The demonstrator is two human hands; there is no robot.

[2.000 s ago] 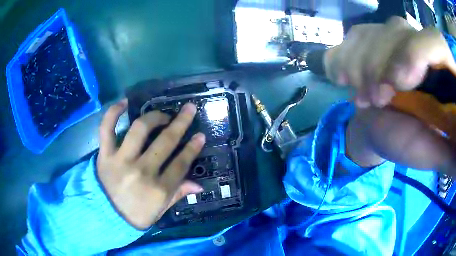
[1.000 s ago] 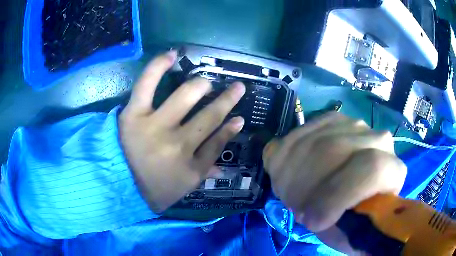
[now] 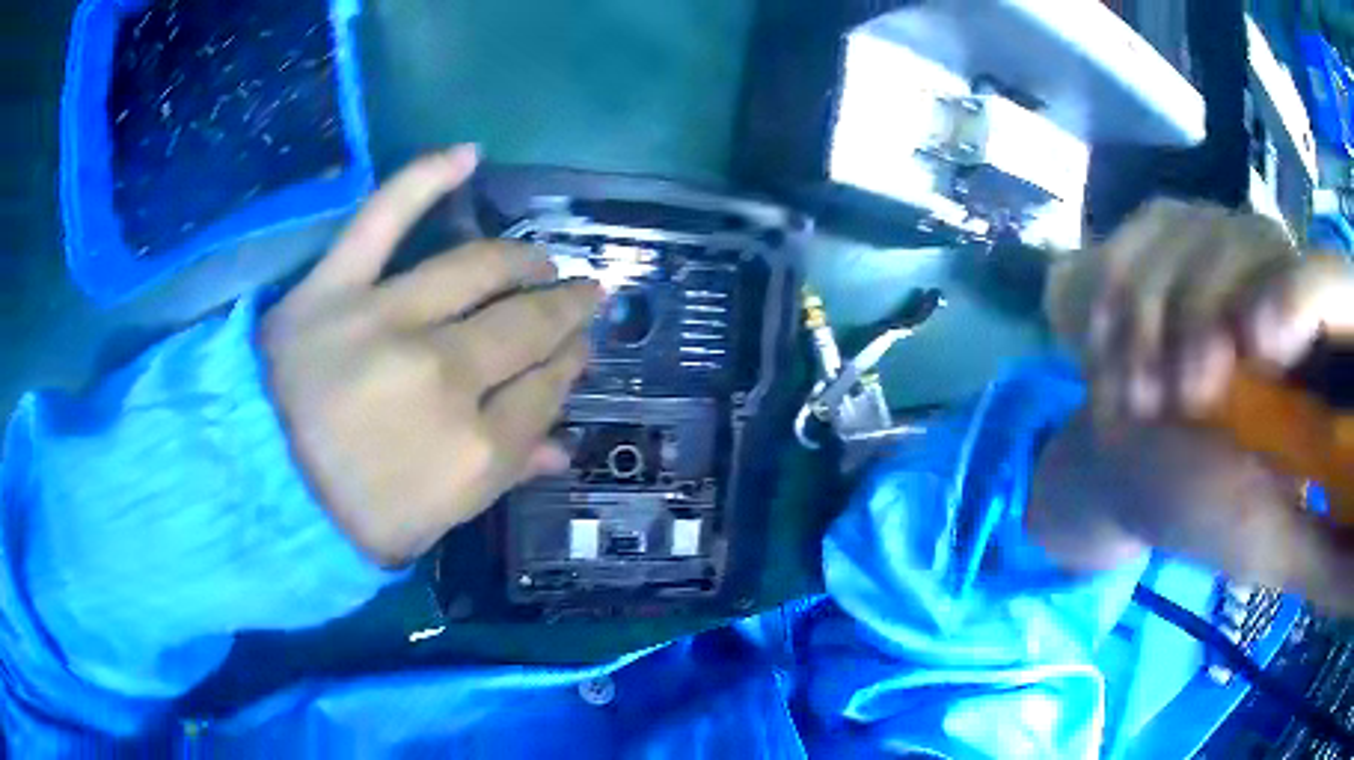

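A black plastic housing [image 3: 653, 431] sits in the black fixture [image 3: 765, 446], with slots at its upper right, a round centre feature and two white rectangles near its lower edge. My left hand [image 3: 431, 371] lies over the left side of the housing, fingers spread, fingertips on its upper part; what is under the palm is hidden. My right hand [image 3: 1188, 312] is raised at the right, blurred, closed round the orange electric screwdriver [image 3: 1280, 423]. The driver's tip is not clear, near the white device. The air blow gun [image 3: 854, 379] lies right of the fixture.
A blue bin [image 3: 223, 126] of small dark screws stands at the upper left. A white benchtop device [image 3: 965, 141] with a metal mechanism stands at the upper right. A black cord [image 3: 1233, 646] and dark parts in rows are at the lower right.
From one second ago, my right hand and the screwdriver have moved from beside the housing up and right towards the device. My left hand has shifted left on the housing. The view has shifted.
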